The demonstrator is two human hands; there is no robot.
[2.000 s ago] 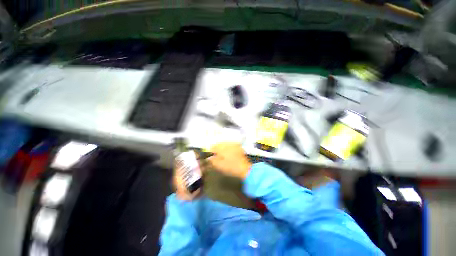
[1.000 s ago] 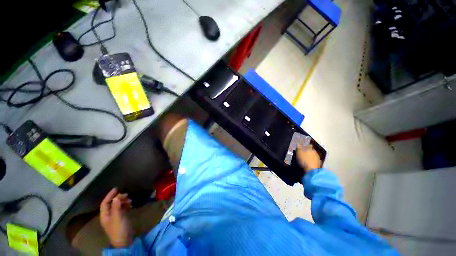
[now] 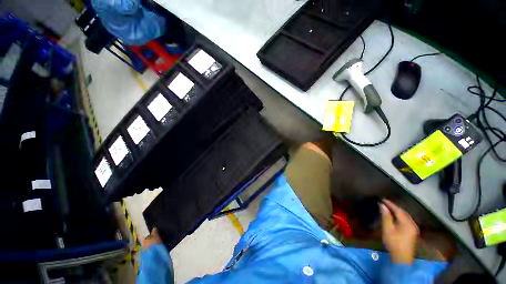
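My left hand [image 3: 152, 238] is small at the lower left, closed on the near corner of an empty black tray [image 3: 222, 166]; some fingers are hidden. That tray lies low beside a stack of black trays, whose top tray [image 3: 147, 105] holds several white-labelled phones. My right hand [image 3: 400, 232] is raised near the bench edge, fingers loosely bent, with nothing visible in it. On the bench, a phone [image 3: 413, 173] with a yellow card [image 3: 430, 156] lies by a dark scanner [image 3: 452, 180]. A second yellow-covered phone [image 3: 478, 235] is cut off at the right edge.
A grey-white scanner [image 3: 360, 86], a yellow card [image 3: 338, 116], a mouse [image 3: 406, 80] and looped cables lie on the bench [image 3: 299, 102]. A black slotted tray [image 3: 316, 36] is further back. A person in blue [image 3: 130, 22] sits at upper left. Dark racks stand left.
The view has swung left from the phone tray on my right to the tray stack on my left. My right hand has left its tray; my left hand has moved to the empty tray's corner.
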